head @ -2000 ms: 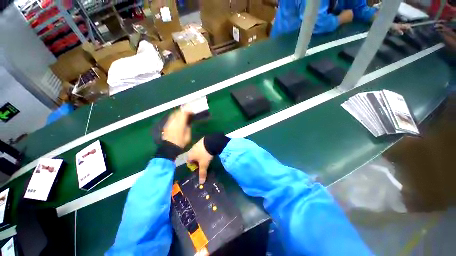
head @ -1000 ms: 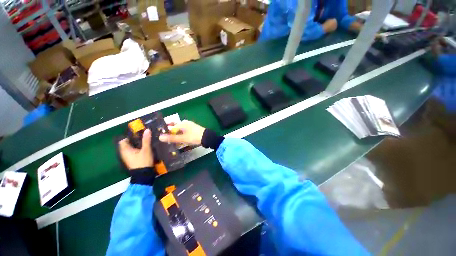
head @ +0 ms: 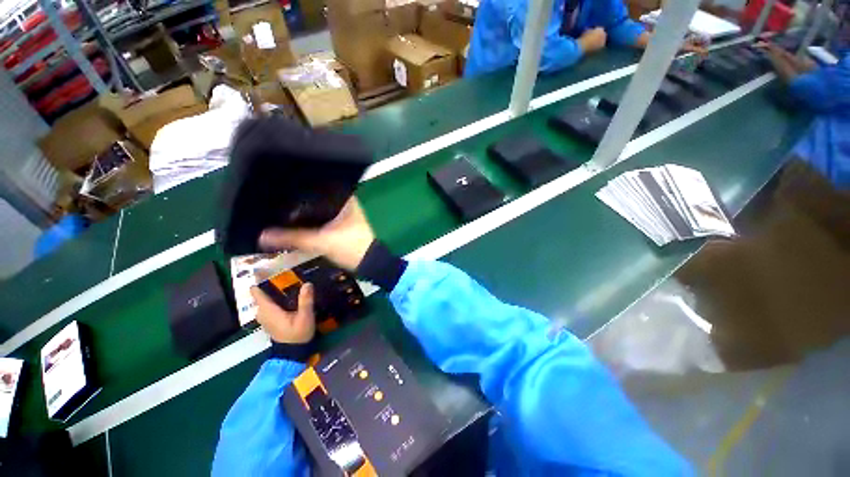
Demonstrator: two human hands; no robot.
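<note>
My right hand [head: 337, 240] holds a black box [head: 280, 177] raised over the belt; it is blurred. My left hand [head: 287, 321] holds a printed sleeve [head: 322, 291], black with orange, low over the near belt rail. Whether the sleeve is open is not clear. A white printed face [head: 244, 270] shows behind the left fingers. The stack of flat sleeves [head: 373, 401] lies at my near edge, with its watch picture and orange strip up.
Black boxes [head: 466, 186] sit along the green conveyor belt [head: 396, 207]. Another black box [head: 200, 309] and white-topped sleeved boxes [head: 67, 368] are at left. Fanned cards [head: 666, 203] lie on the right ledge. Grey posts [head: 643, 88] rise beyond. Blue-sleeved people are at the back and far right.
My right hand has left the sleeve and now holds a black box up. My left hand has lowered with the sleeve. A plain black box now shows on the belt at left.
</note>
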